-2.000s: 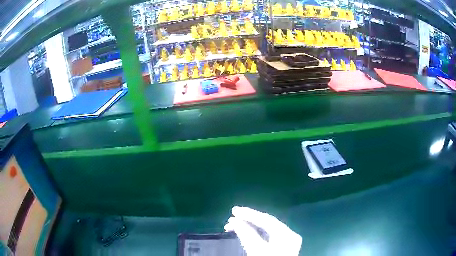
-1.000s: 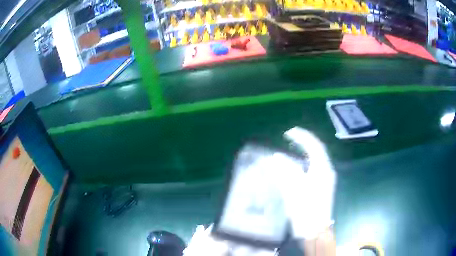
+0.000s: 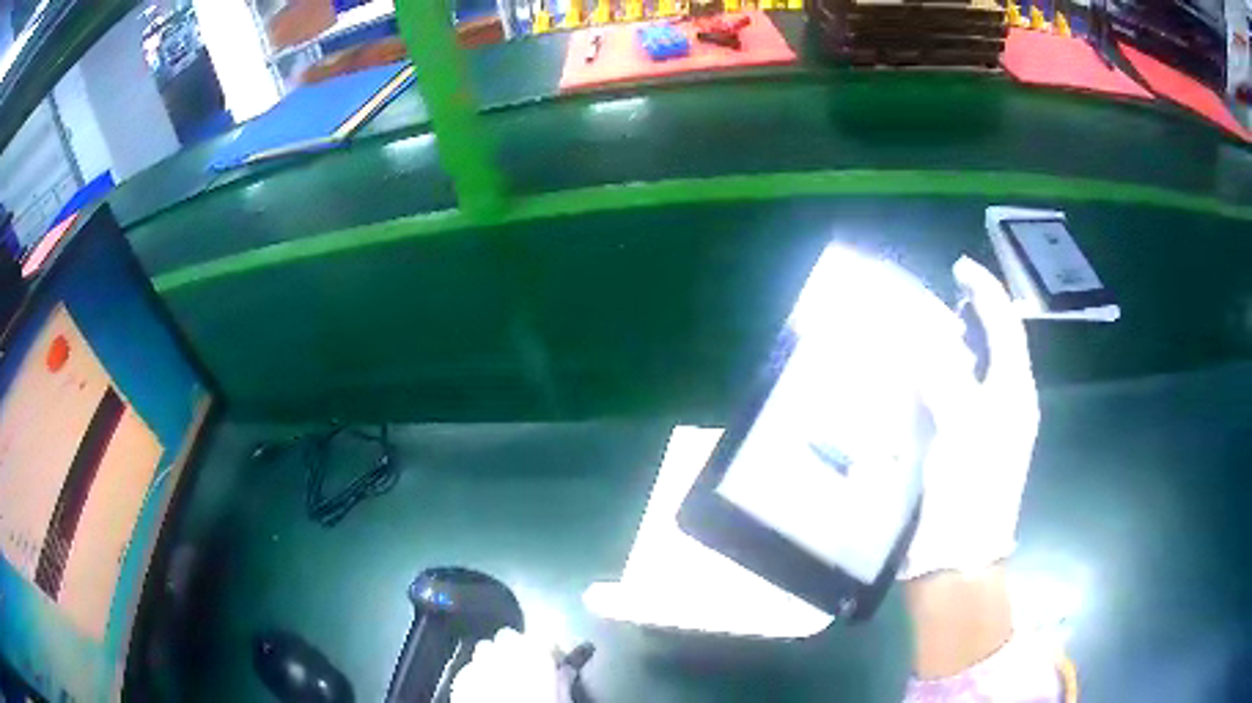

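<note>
A dark-edged tablet (image 3: 824, 453) with a bright pale screen is held tilted above the bench. My right hand (image 3: 982, 426), in a white glove, grips it at its right side; glare blurs the fingers against the screen. A white tray (image 3: 687, 549) lies on the bench, partly behind and below the tablet. A black barcode scanner (image 3: 467, 604) stands head up at the bottom. My left hand (image 3: 515, 669), also in a white glove, is at the scanner's handle, cut off by the bottom edge; its grip is unclear.
Another tablet (image 3: 1057, 261) sits on a white tray beyond my right hand. A monitor (image 3: 83, 453) stands at the left, a black mouse (image 3: 299, 670) at bottom left, and a coiled cable (image 3: 343, 474) behind it. A green rail (image 3: 618, 203) crosses behind the bench.
The tablet has come off the bench and moved up and right in my right hand. The white tray now shows beneath it. My left hand has moved from the tablet to the scanner.
</note>
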